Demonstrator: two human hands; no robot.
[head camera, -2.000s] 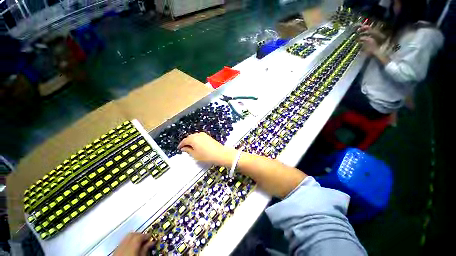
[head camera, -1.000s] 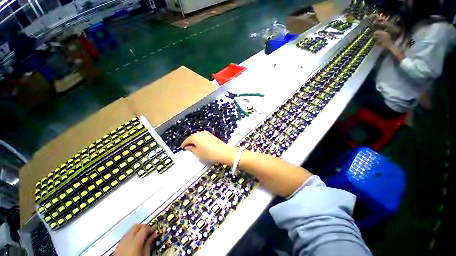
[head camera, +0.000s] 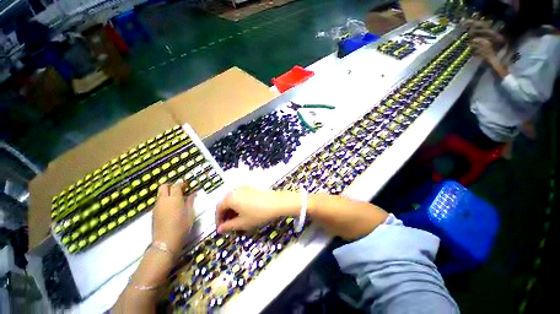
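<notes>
The circuit board panels (head camera: 227, 264), full of small parts, run along the line from bottom centre to top right. My left hand (head camera: 173, 208) is at the near right edge of the tray of yellow-topped transformers (head camera: 123, 190), fingertips at its front rows; whether it grips one cannot be told. My right hand (head camera: 248, 210) is over the near panels, fingers bent down at their far edge; its fingertips are partly hidden and I cannot tell if it holds a part. The loose pile of black components (head camera: 264, 140) lies beyond my right hand.
Green-handled pliers (head camera: 316, 116) lie beside the pile. A red tray (head camera: 293, 78) and cardboard sheet (head camera: 215, 101) are behind. A bin of dark parts (head camera: 58, 279) is at lower left. A person (head camera: 516, 83) works at upper right; a blue stool (head camera: 463, 224) stands below.
My left hand has moved from the near end of the panels up to the transformer tray. My right hand has moved from the black pile back over the panels. The view has shifted slightly.
</notes>
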